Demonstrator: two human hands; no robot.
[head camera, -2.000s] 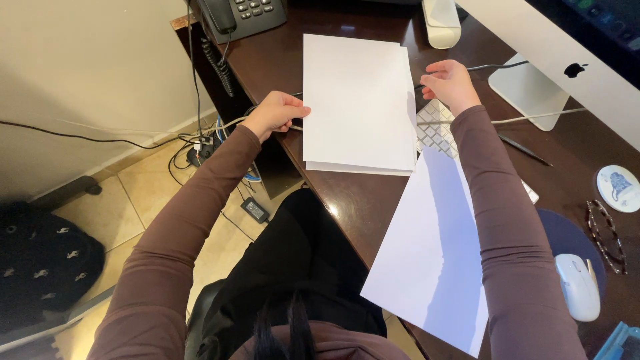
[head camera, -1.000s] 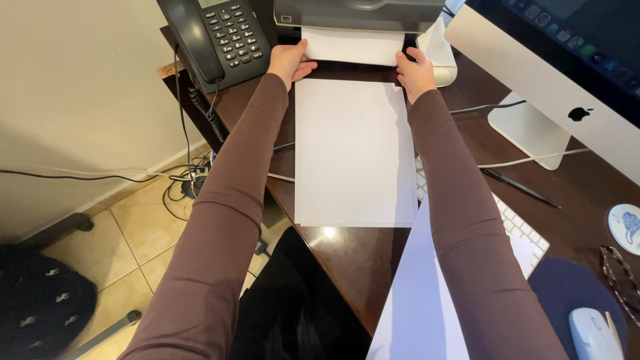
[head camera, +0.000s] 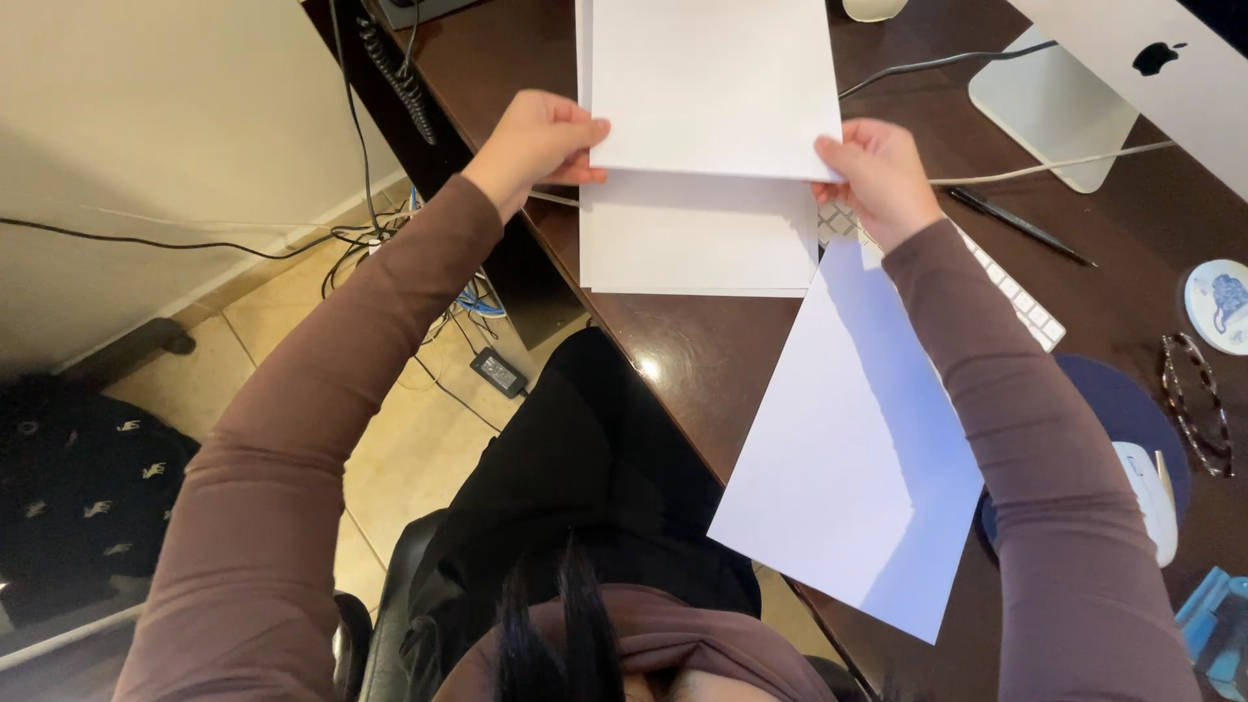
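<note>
A white sheet of paper (head camera: 712, 88) is held by its two near corners, above other white sheets (head camera: 697, 234) lying on the dark desk. My left hand (head camera: 546, 146) pinches its left corner between thumb and fingers. On the right corner, my right hand (head camera: 873, 175) has the same pinch. Its far edge is out of view. Another white sheet (head camera: 838, 419) lies slanted at the desk's near edge, partly over a white keyboard (head camera: 1009, 283) and partly under my right forearm.
An Apple computer's stand (head camera: 1053, 107) is at the upper right, with a cable and a black pen (head camera: 1024, 226) near it. A white mouse (head camera: 1149, 502) on a dark blue pad, glasses (head camera: 1197, 405) and a round coaster (head camera: 1224, 304) lie right. Cables hang left of the desk.
Both hands have moved back toward me from the printer, where they were at a white sheet's sides. They now hold a sheet over the papers. The view has tipped down, so the printer is out of frame.
</note>
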